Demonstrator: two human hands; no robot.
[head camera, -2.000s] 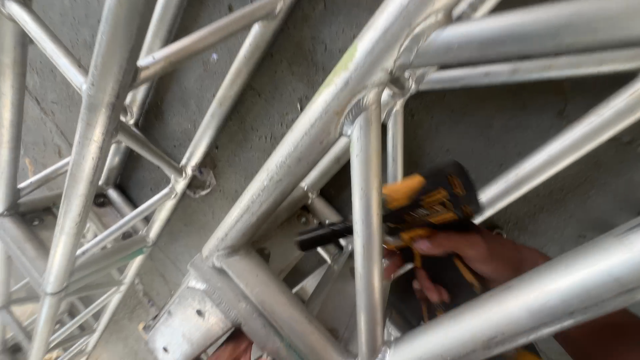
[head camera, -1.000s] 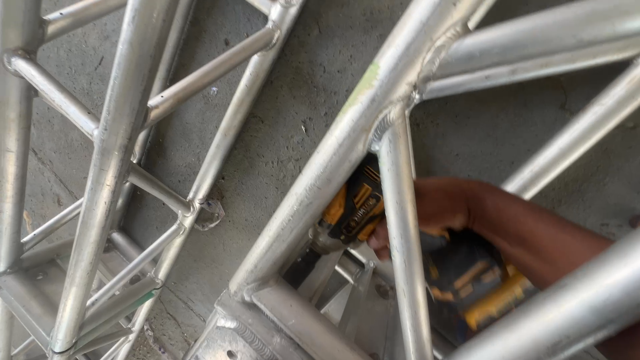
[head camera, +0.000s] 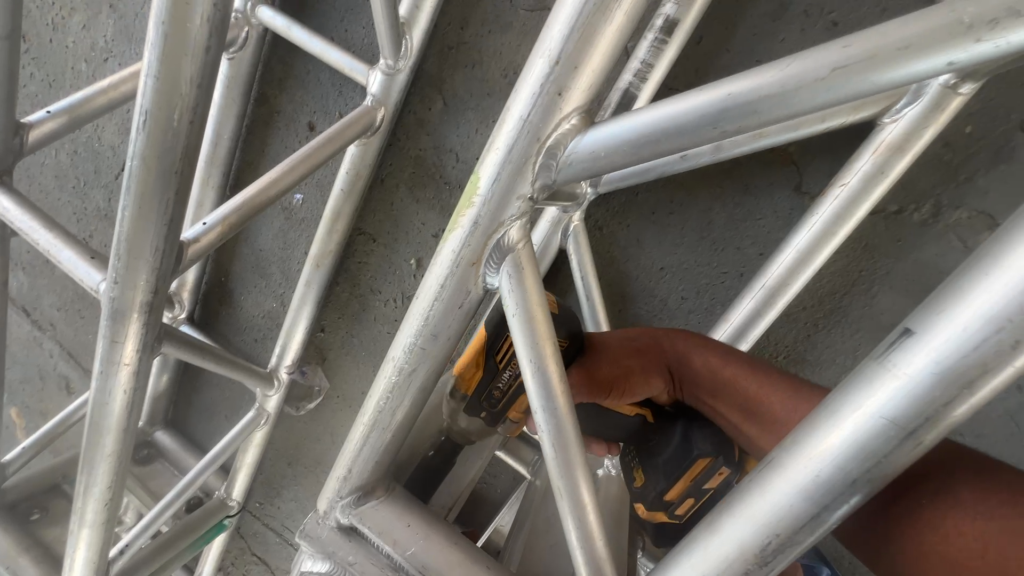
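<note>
My right hand (head camera: 620, 370) is closed around the grip of a black and yellow cordless impact wrench (head camera: 500, 376), behind a slanting brace tube of a welded aluminium truss (head camera: 448, 248). The tool's black socket (head camera: 434, 468) points down and left into the corner where the main tube meets the truss's end member (head camera: 424, 532); its tip is hidden there. The battery pack (head camera: 684, 480) shows below my wrist, partly behind a thick tube. A bit of skin shows low between the tubes, too little to tell my left hand's state.
A second aluminium truss (head camera: 132, 264) lies at the left, its tubes crossing at several welded joints. Thick tubes (head camera: 784, 96) run across the upper right and in front of my right forearm. Beneath lies a grey concrete floor (head camera: 364, 240).
My right hand has brought the impact wrench down and left, from the right of the brace tube to behind it, with the socket in the corner. The view has shifted somewhat.
</note>
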